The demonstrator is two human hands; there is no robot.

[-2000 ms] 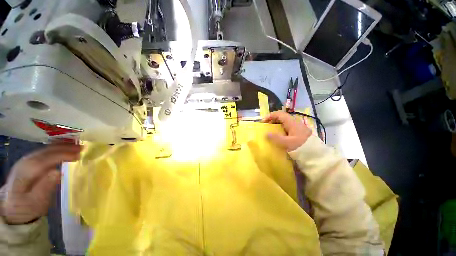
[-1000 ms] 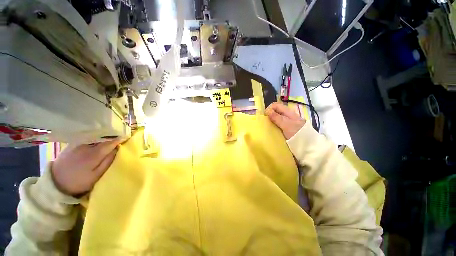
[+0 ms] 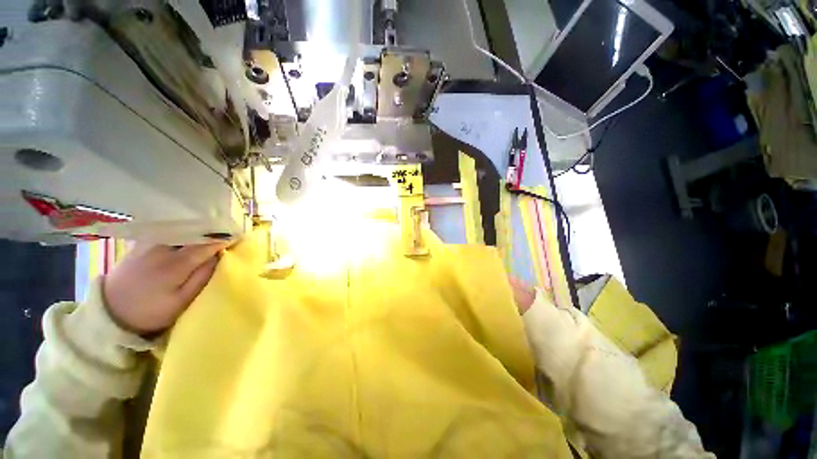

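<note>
A large yellow fabric panel [image 3: 358, 368] with a centre seam hangs from the clamp frame [image 3: 409, 193] towards me. Its top edge lies at the frame, under a very bright lamp spot that hides the needle area. My left hand [image 3: 161, 282] pinches the panel's upper left edge beside the white machine head [image 3: 98, 161]. My right hand [image 3: 522, 294] is mostly hidden behind the panel's right edge; only a small part shows by the sleeve, so its fingers cannot be seen. The template plate [image 3: 475, 130] shows at the right with yellow tape and red lines.
Red-and-black thread snips [image 3: 517, 161] lie on the plate at the right. A control screen [image 3: 609, 49] with a white cable stands at upper right. A folded yellow piece [image 3: 640, 327] is beside my right sleeve. A green basket [image 3: 781, 385] is at far right.
My right hand has moved down from the panel's upper right corner to its right side, partly behind it. The right corner has dropped, uncovering more plate. My left hand has come to grip the left edge.
</note>
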